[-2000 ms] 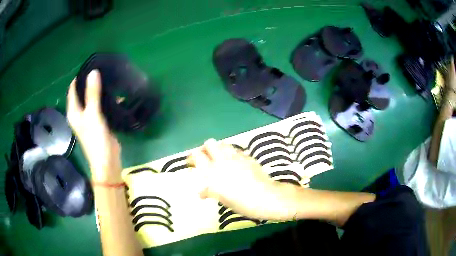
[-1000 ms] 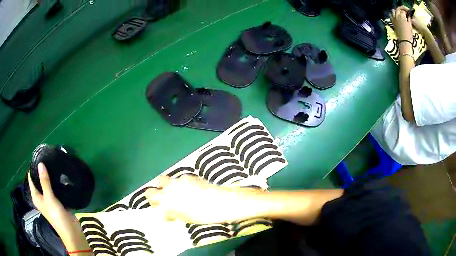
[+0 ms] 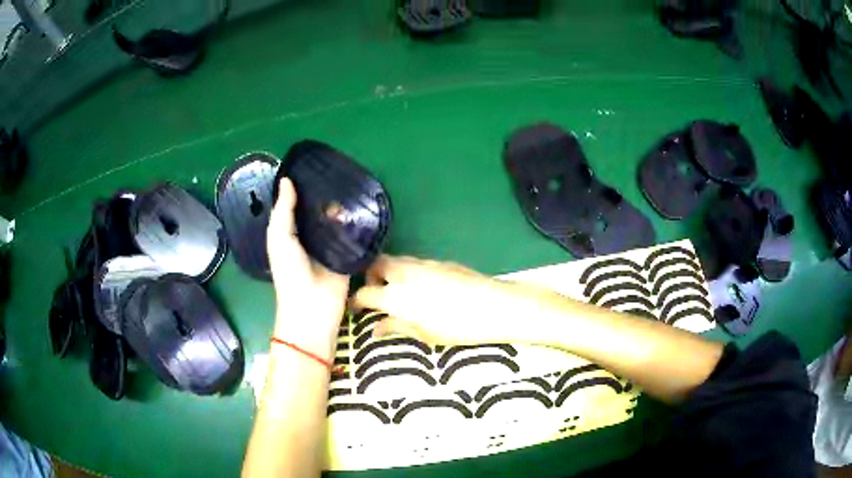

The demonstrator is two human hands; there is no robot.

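Observation:
My left hand (image 3: 313, 280) holds a black oval plate (image 3: 334, 207) above the green bench, thumb on its left side, its grooved shiny face showing. My right hand (image 3: 420, 297) is at the plate's lower edge with fingertips pinched; whether a strip is between them cannot be told. Below my right hand lies the pale backing sheet (image 3: 523, 431) with rows of black curved adhesive strips (image 3: 432, 409). My right forearm covers part of the sheet.
A plate pile (image 3: 182, 331) lies at left, with another plate (image 3: 248, 210) just left of the held one. Two overlapping plates (image 3: 551, 182) and plates with raised clips (image 3: 715, 154) lie at right. Black curved parts (image 3: 163, 49) lie on the far side. Another person's sleeve (image 3: 830, 401) shows at right.
The view has swung left. My left hand has brought the plate from the pile side towards my right hand, near the sheet. Another plate now lies alone beside the pile.

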